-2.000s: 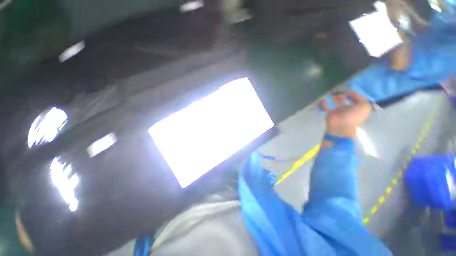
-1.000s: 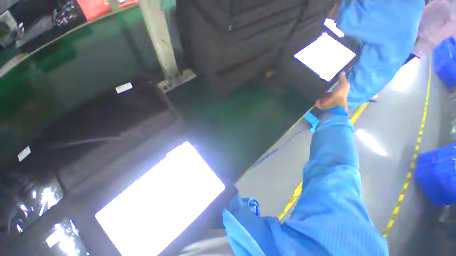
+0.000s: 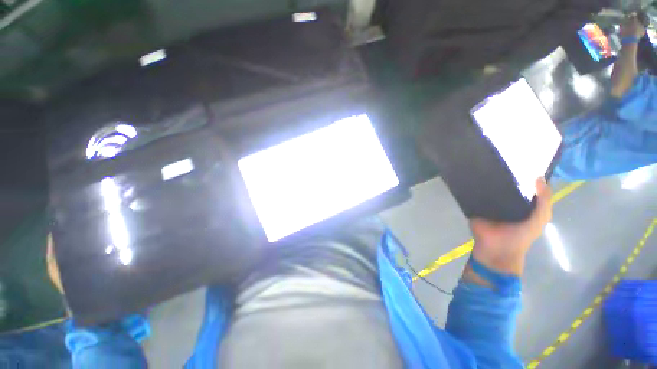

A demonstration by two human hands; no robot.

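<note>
My right hand (image 3: 513, 229) grips the near edge of a tablet in a black surround (image 3: 472, 158) at the right, with its thumb by the lit white display (image 3: 522, 130). The tablet is tilted. My left hand (image 3: 55, 265) is at the left edge of a dark tablet (image 3: 158, 238), mostly hidden behind it; only a strip of fingers shows. That tablet's glossy screen carries lamp reflections and a small white label (image 3: 177, 169). Beside it, in front of my body, is a tablet with a glowing white display (image 3: 317, 176). More dark units with white labels lie behind.
Another person's blue sleeve and hand (image 3: 627, 68) are at the upper right, near a colourful display (image 3: 595, 41) and a shiny dark screen. A metal post base (image 3: 366, 34) stands at the back. Blue plastic objects (image 3: 634, 321) and yellow floor lines (image 3: 450, 259) are at the lower right.
My right hand now holds a tablet closer to me, away from the other person's arm. The view has shifted, bringing the near tablets and my left fingers and sleeve into the picture.
</note>
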